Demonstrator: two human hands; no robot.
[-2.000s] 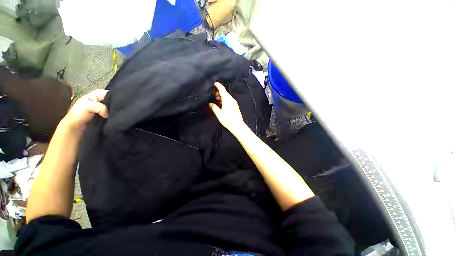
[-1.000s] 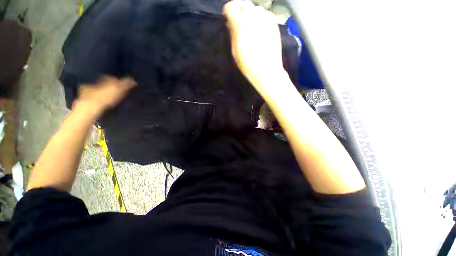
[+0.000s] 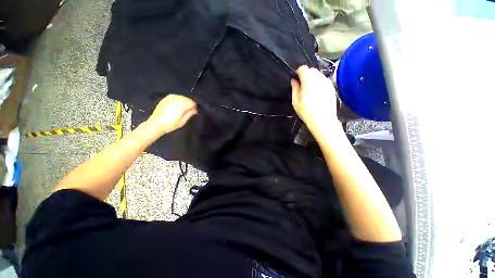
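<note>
A large black garment piece (image 3: 163,49) lies over my lap and hangs out beyond it, with thin pale thread lines along its seams. My left hand (image 3: 175,113) is closed on the cloth near the middle of the view. My right hand (image 3: 316,93) grips the cloth by an edge further right and a little higher. Between the hands the cloth is spread, showing an angular seamed opening or layer and a pale curved stitch line. The fingertips of both hands are partly hidden in the cloth.
A white table (image 3: 456,136) with a ruler-marked edge stands close on my right. A blue round object (image 3: 365,76) is beside it. Yellow-black tape (image 3: 76,131) marks the speckled floor at left. Pale greenish cloth (image 3: 339,32) lies at the top right.
The garment piece has been turned and spread out, showing the angular seam. My left hand has moved right and now holds cloth. My right hand has come down along the right side.
</note>
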